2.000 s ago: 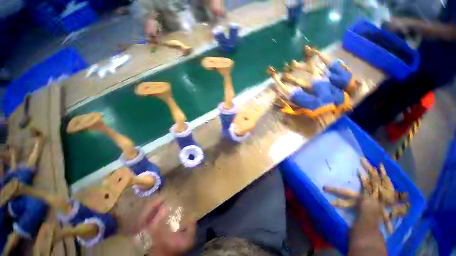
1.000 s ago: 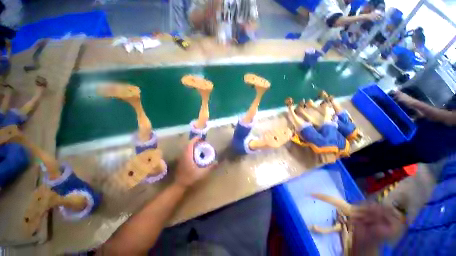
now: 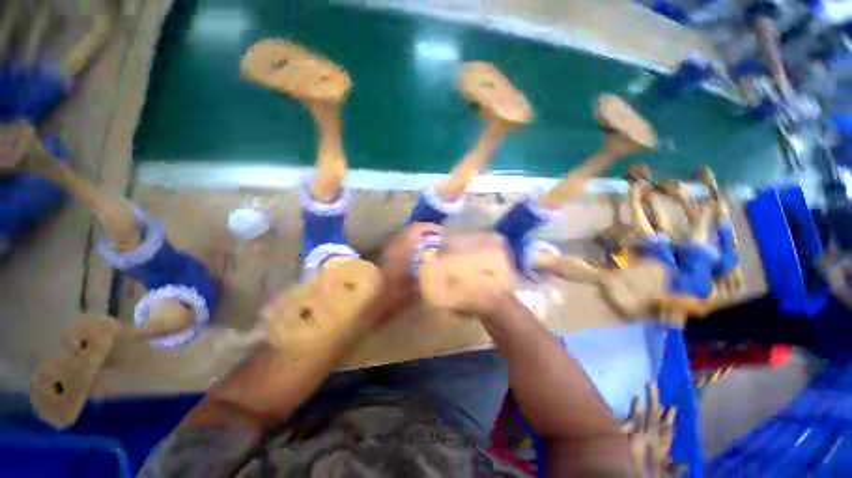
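Observation:
My left hand [image 3: 398, 263] is closed around the middle blue shorts piece [image 3: 427, 213] on the bench. Its pale ruffled cuff faces up, and a tan leg rises from its far end. My right hand [image 3: 488, 301] holds a leg piece, its sandal sole [image 3: 465, 273] towards me, over that cuff. The sole and blur hide whether the leg is inside the socket. Left of my hands stands a joined leg assembly [image 3: 324, 229] with its near sole [image 3: 322, 303] up. Another assembly [image 3: 525, 222] is just right.
A further joined assembly [image 3: 168, 271] lies at left, by a blue pile at the edge. A small white lump [image 3: 248, 222] is on the bench. The green belt [image 3: 392, 103] runs behind. Waist assemblies [image 3: 687, 261] are at right, above a blue bin [image 3: 685, 401] with loose legs [image 3: 649, 429].
My right hand has come from the right bin to the middle shorts piece with a leg piece. My left hand stays on that shorts piece. The view has moved closer to the bench.

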